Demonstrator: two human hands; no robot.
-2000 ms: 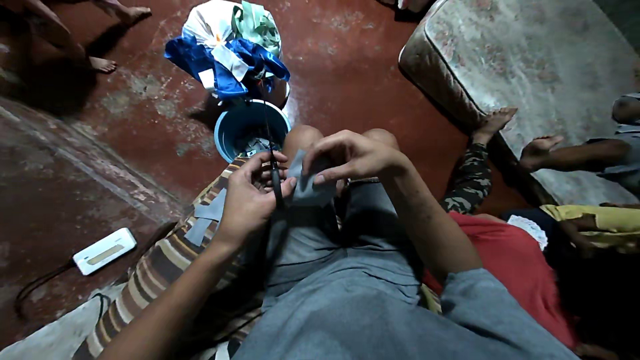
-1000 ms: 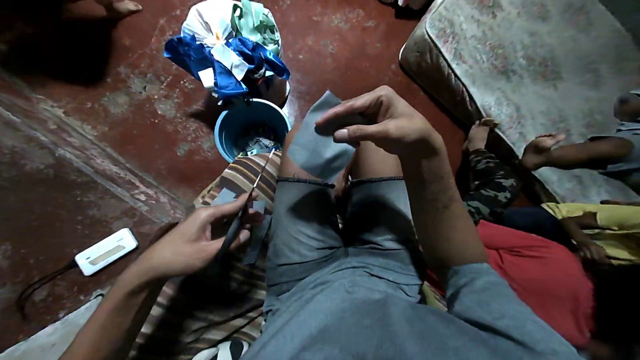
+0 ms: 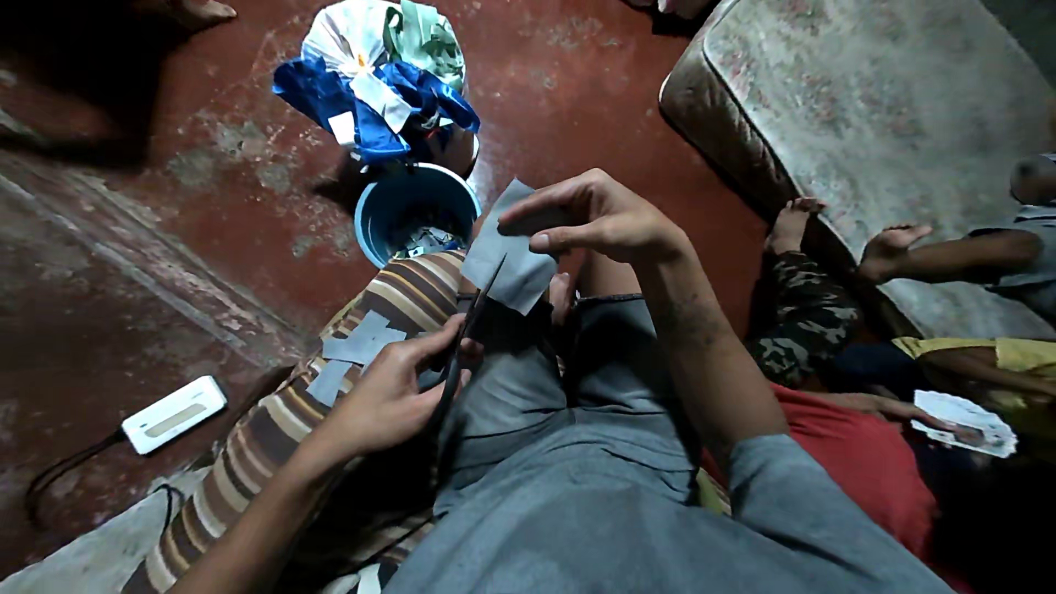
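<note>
My left hand (image 3: 412, 388) grips a pair of dark-handled scissors (image 3: 459, 363), whose blades point up and lie over the lower part of a grey piece of fabric (image 3: 510, 260). The fabric rests over my thigh near the knee. My right hand (image 3: 606, 223) is above the fabric's upper right side, thumb and fingers apart; whether it pinches the fabric cannot be told. Several small grey cut pieces (image 3: 363, 342) lie on the striped cloth (image 3: 412, 289) beside my left hand.
A blue bucket (image 3: 363, 219) with scraps inside stands beyond my knee, with a stuffed bag and blue plastic (image 3: 379, 124) behind it. A white corded device (image 3: 173, 415) lies on the red floor. At right are a mattress (image 3: 891, 124) and other people, one holding playing cards (image 3: 965, 425).
My left hand and the scissors have moved up to the fabric from beside my thigh. My right hand remains near the fabric. Cards now show in another person's hand.
</note>
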